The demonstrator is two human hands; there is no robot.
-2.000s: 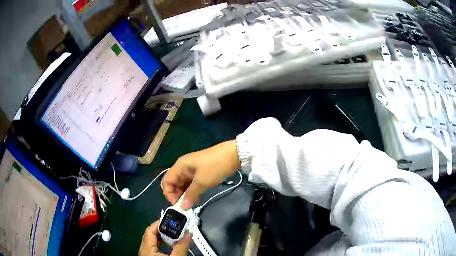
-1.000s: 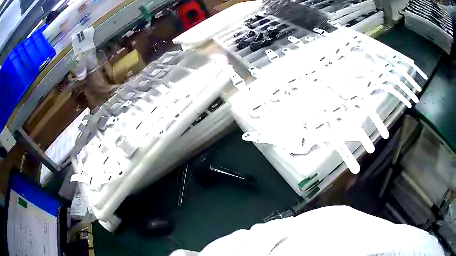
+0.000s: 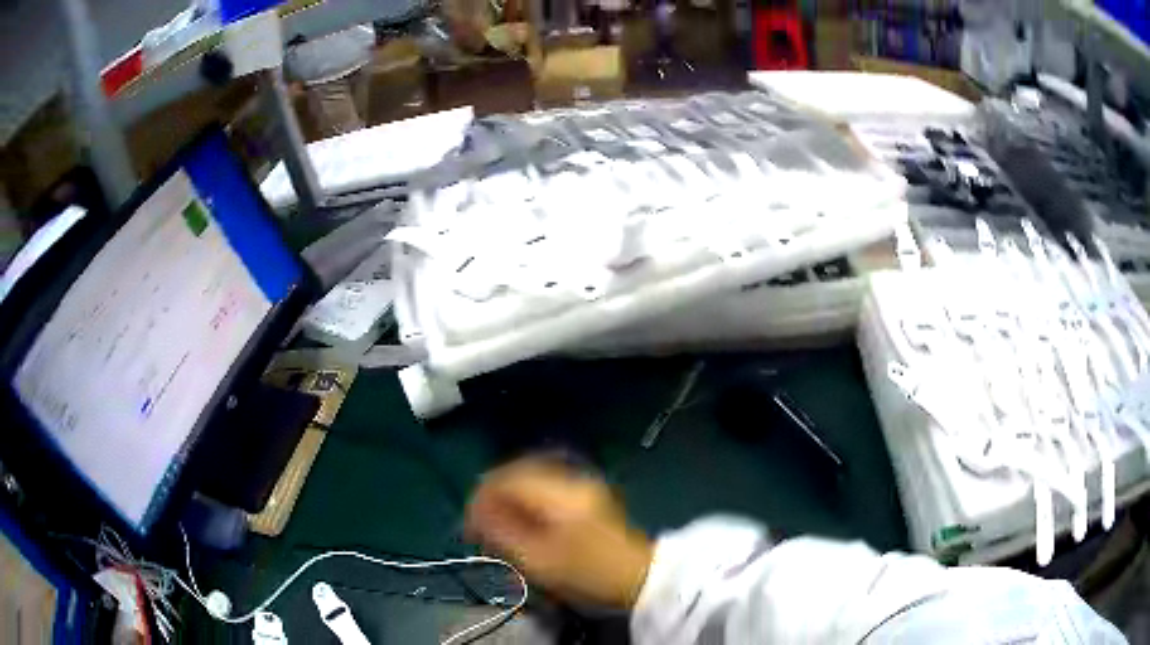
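Observation:
My right hand (image 3: pixel 555 523) is over the mat at lower centre, blurred, with its white sleeve (image 3: pixel 807 592) coming in from the lower right. Its fingers look curled; I cannot tell whether they hold anything. My left hand is out of the picture. Two white watch strap ends (image 3: pixel 336 615) stick up at the bottom edge at left; the watch body is cut off. A thin white cable (image 3: pixel 360 554) loops from the left to beside my right hand.
A tilted foam tray of white watches (image 3: pixel 656 296) lies at the back. A second foam tray (image 3: pixel 902 441) stands at right, straps hanging over its edge. A monitor (image 3: pixel 151 340) is at left. A thin metal tool (image 3: pixel 672 406) and a dark handled tool (image 3: pixel 807 431) lie between on the green mat (image 3: pixel 416 491).
The view swung right to the trays, then back. The lit watch held in both hands two seconds ago no longer shows. My left hand has left the picture; my right hand is back in view.

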